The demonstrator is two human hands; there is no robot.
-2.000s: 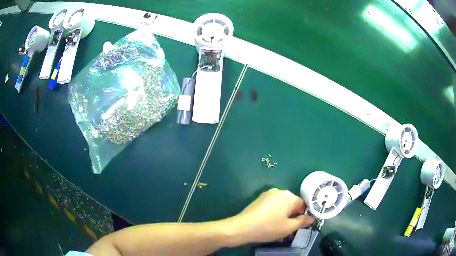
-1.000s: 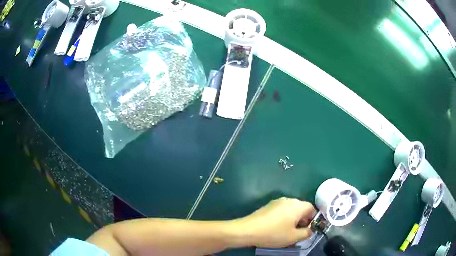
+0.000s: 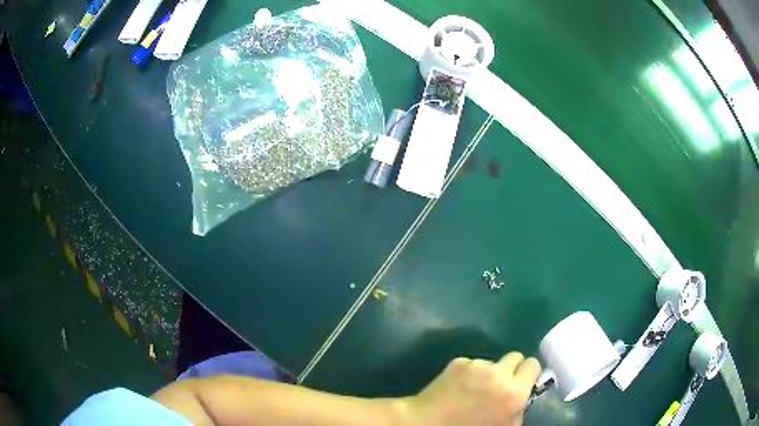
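My left hand (image 3: 483, 393) reaches in from the lower left, its fingers closed on the neck of a white handheld fan (image 3: 578, 354) near the lower right. The fan's round head is tilted, with its smooth side wall towards me and its spoked face turned away. Its handle is mostly hidden by my hand and the picture's lower edge. My right hand is not in view. A small loose pile of silvery screws (image 3: 493, 279) lies on the dark green bench above the fan.
A clear bag of screws (image 3: 275, 125) lies upper left. Another open fan (image 3: 431, 146) with a grey battery (image 3: 386, 150) lies beside it. More fans lie at the right (image 3: 681, 293) and top left. A pale rail (image 3: 574, 175) borders the green conveyor.
The held fan has tilted, so its spoked face no longer points at me. The black tool near it has gone out of view. The bag and bench fans have shifted in the picture as my view turned.
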